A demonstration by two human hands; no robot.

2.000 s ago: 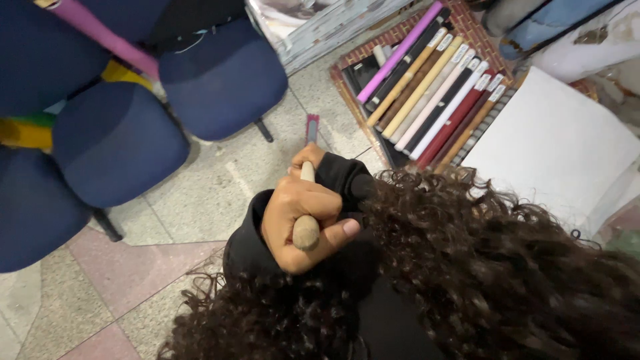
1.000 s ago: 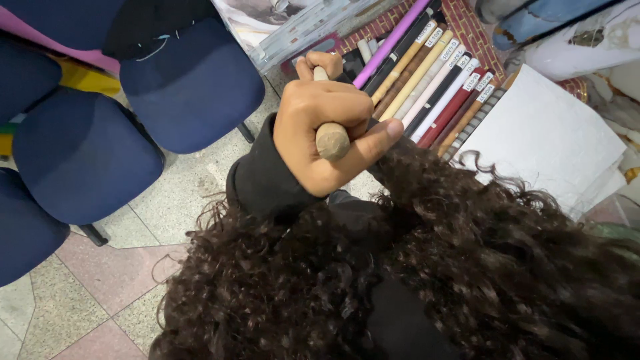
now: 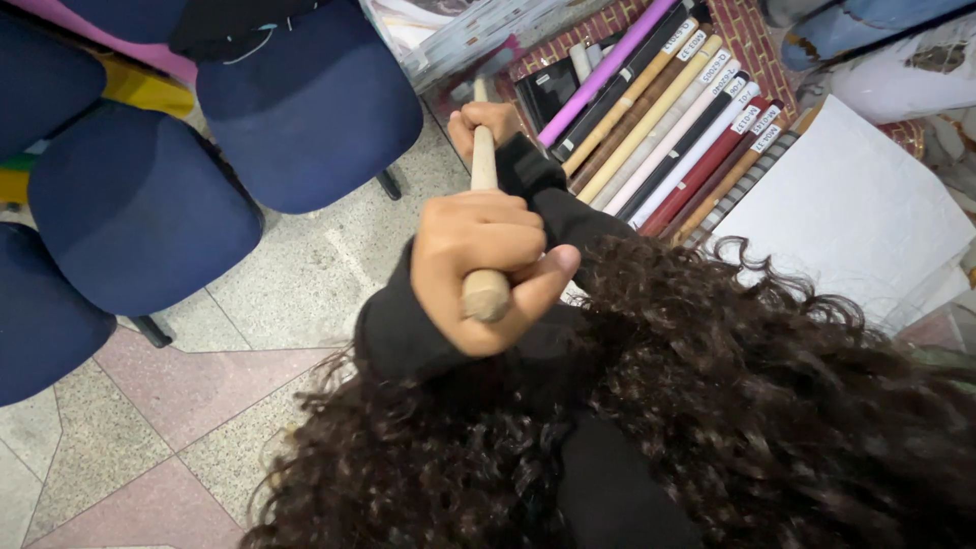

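My left hand (image 3: pixel 484 259), the nearer one, is closed around a pale wooden pole (image 3: pixel 483 164) close to its rounded near end, which sticks out between thumb and fingers. Farther along the pole, my right hand (image 3: pixel 488 126) grips it, its black sleeve coming in from the right. The far part of the pole runs up past my right hand toward the edge of a plastic-wrapped printed item (image 3: pixel 488 34); what is at its far end is blurred. To the right of my right hand lies a row of labelled rolls (image 3: pixel 648 122) in various colours.
Dark blue padded chairs (image 3: pixel 305 114) stand at the left, with a black cloth (image 3: pixel 236 27) on one. White sheets (image 3: pixel 846 198) lie beside the rolls at the right, with wrapped items (image 3: pixel 900 76) beyond. Dark curly hair (image 3: pixel 732 396) covers much of the lower view. The floor (image 3: pixel 229 389) is tiled.
Both hands, with the pole, moved up and away in the view between the first and second frames, then my left hand came partway back. Both hands stay closed on the pole.
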